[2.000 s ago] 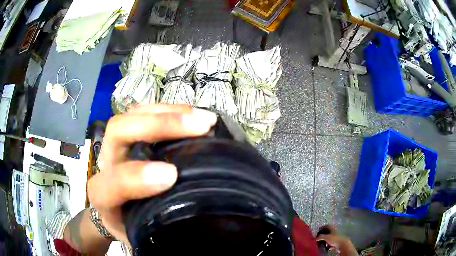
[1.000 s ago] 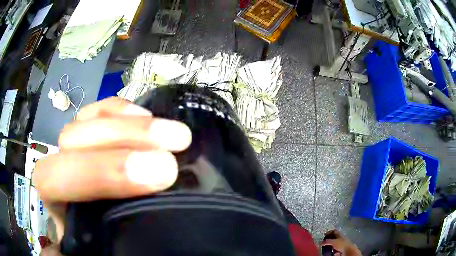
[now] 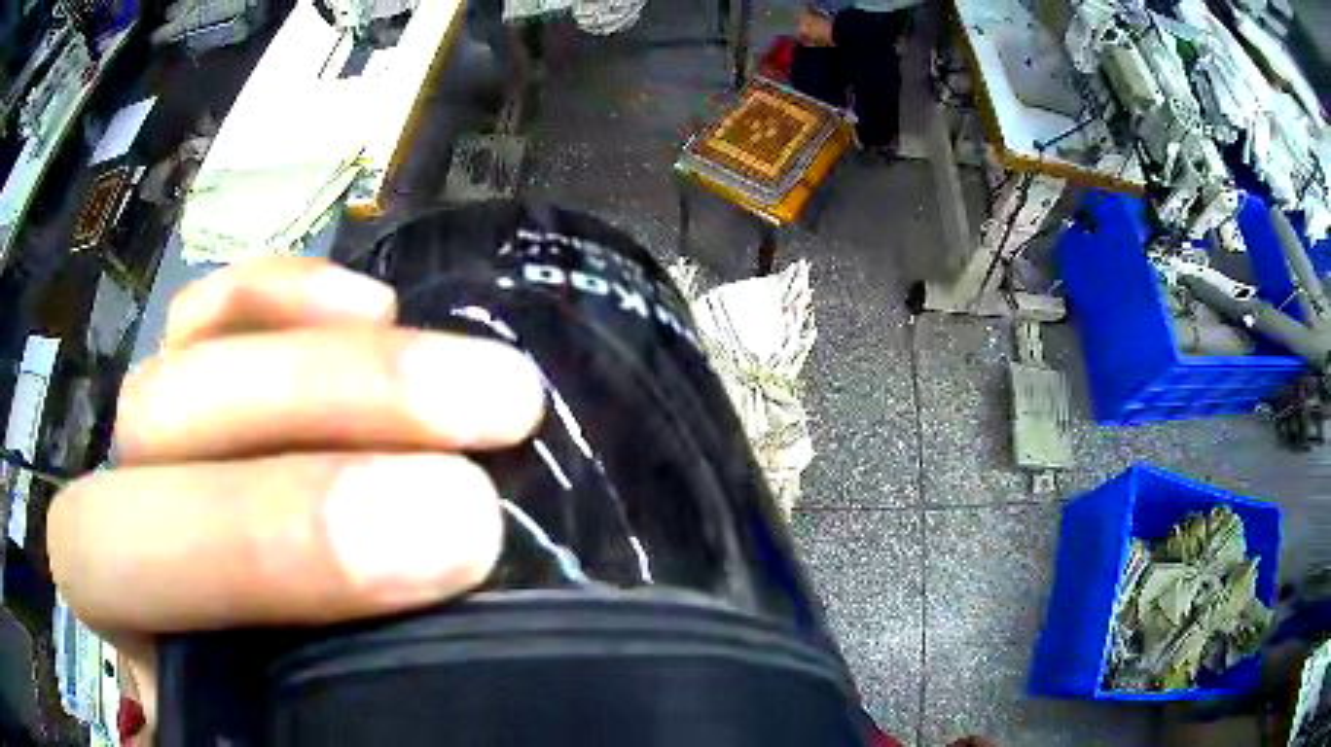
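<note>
My left hand (image 3: 314, 438) is large and close in the left half of the view. Its fingers wrap round a glossy black flask (image 3: 642, 453) with pale lettering near its far end. The flask is very close to the camera, tilted, and cut off by the bottom edge. Of my right hand (image 3: 971, 741) only a sliver of skin shows at the bottom edge, so its grip is hidden.
A tied cloth bundle (image 3: 759, 358) lies on the floor beyond the flask. Blue crates (image 3: 1080, 598) stand at the right, one holding cloth pieces. A patterned-top stool (image 3: 766, 146) and a person's legs (image 3: 876, 95) are ahead. Green cloth (image 3: 270, 204) lies at upper left.
The view has tilted upward; floor items sit lower and a person's legs now show. The flask's lettered end has risen and hides most bundles. My right hand has dropped almost out of view.
</note>
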